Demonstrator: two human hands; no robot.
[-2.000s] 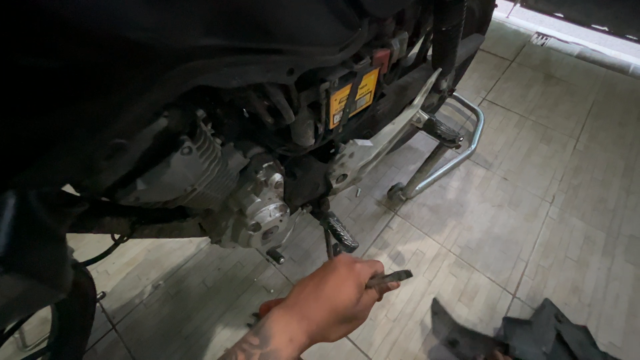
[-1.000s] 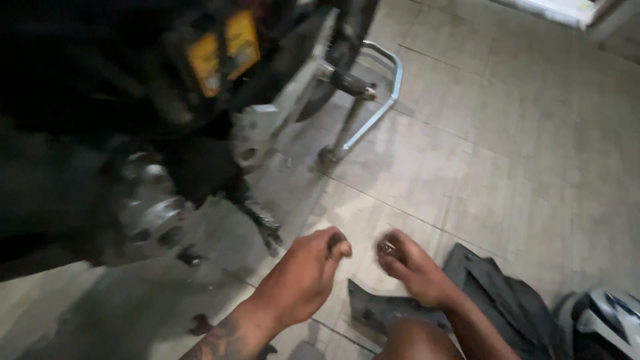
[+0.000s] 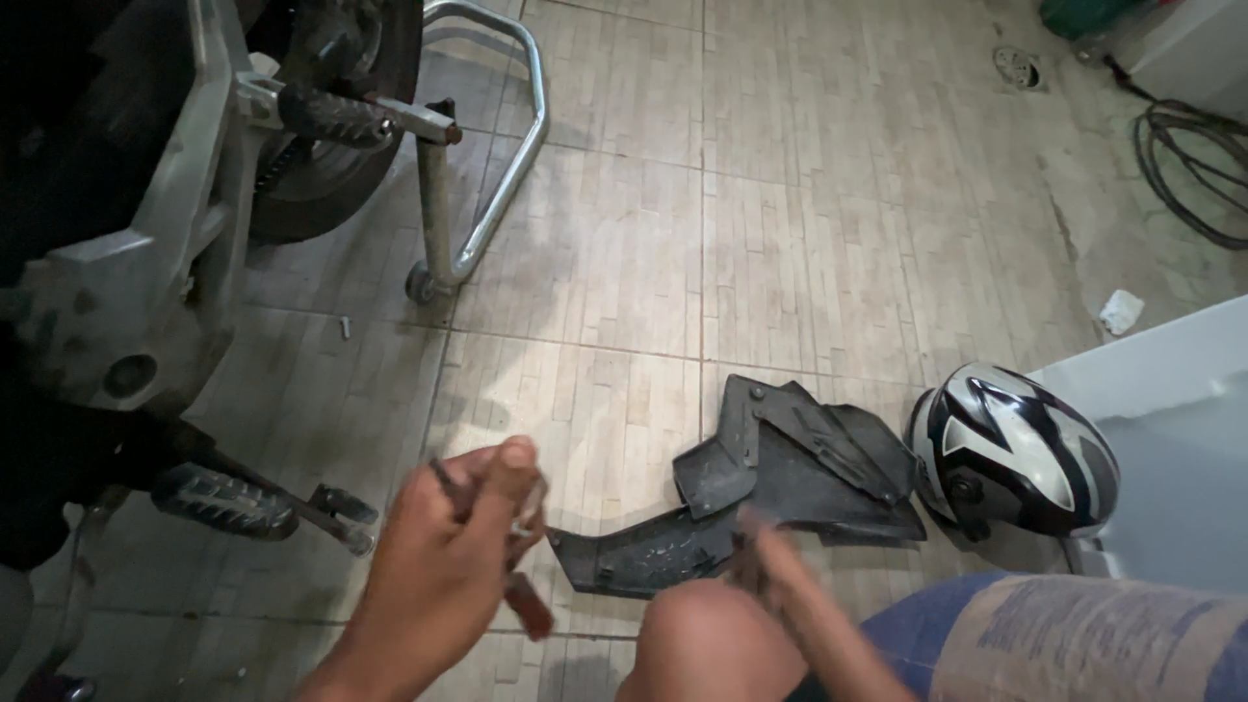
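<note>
My left hand (image 3: 453, 546), low and left of the middle, is closed around small dark and metal items; a reddish-brown end sticks out below the fingers. Blurred by motion, my right hand (image 3: 780, 575) hovers over the black plastic fairing panel (image 3: 819, 458) beside my bare knee (image 3: 717, 639); whether it holds anything cannot be told. The panel lies on the tiled floor. Along the left side stands a motorcycle, with its rubber footpeg (image 3: 224, 502) left of my left hand and its rear footpeg (image 3: 336, 117) higher up.
A tubular metal paddock stand (image 3: 531, 127) supports the motorcycle's rear. A black and white helmet (image 3: 1019, 448) rests right of the panel, next to a blue and tan sack (image 3: 1082, 634). A coiled dark hose (image 3: 1170, 175), a floor drain (image 3: 1017, 66) and a white scrap (image 3: 1121, 312) are farther right.
The view has swung right and down, away from the engine. Two seconds ago one hand was seen near the footpeg with a dark tool; now both hands are low in view.
</note>
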